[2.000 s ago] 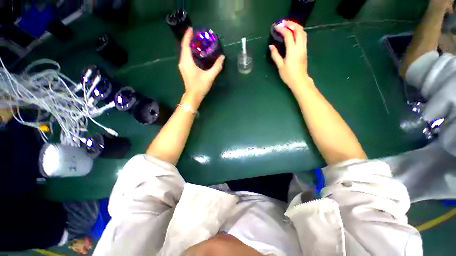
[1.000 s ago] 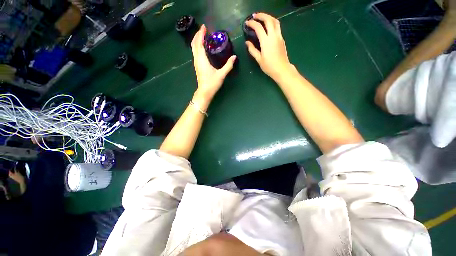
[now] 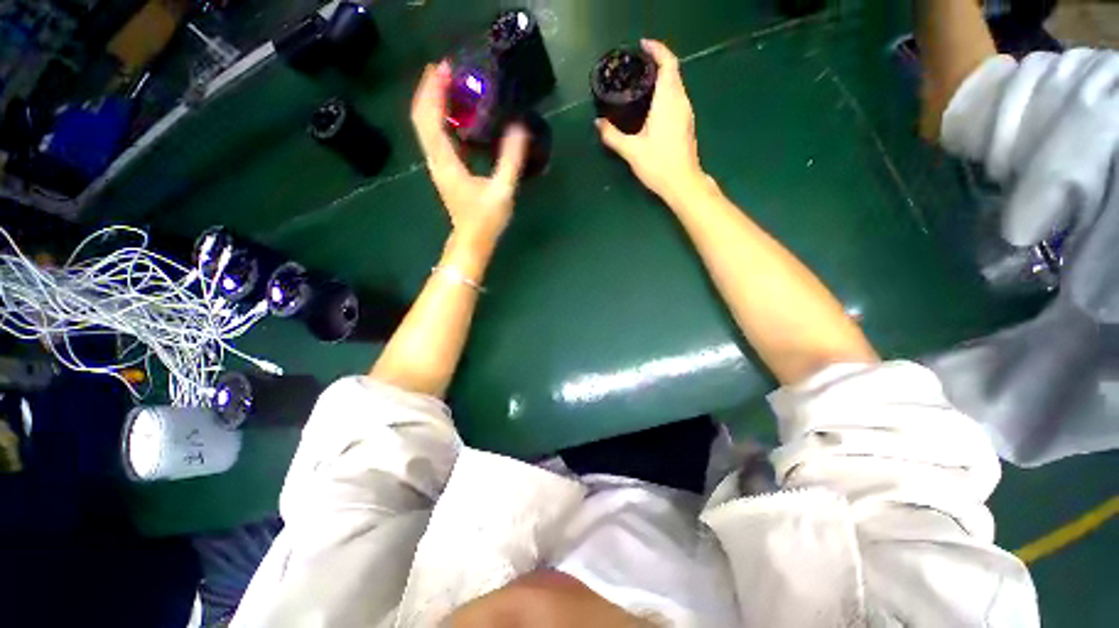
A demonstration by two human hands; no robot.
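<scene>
My left hand (image 3: 472,178), slightly blurred, is around a black cylindrical unit whose round top (image 3: 470,98) glows purple-red. My right hand (image 3: 666,135) grips a second black unit (image 3: 622,88) by its side; its top is dark and unlit. An unlit black unit (image 3: 524,55) stands just beyond the lit one, close to it. The undersides of both held units are hidden, so I cannot tell whether they touch the bench.
White cables (image 3: 117,301) lie tangled at left, beside several black units (image 3: 329,309). A white tub (image 3: 184,443) lies near the left edge. Another unlit unit (image 3: 350,135) is at far left. Another person's sleeve (image 3: 1031,135) reaches over the green bench (image 3: 761,245) at right.
My left hand has moved left with the lit unit. The unit in my right hand now shows its dark top, which my fingers had covered. The neighbouring person's arm has moved away from me.
</scene>
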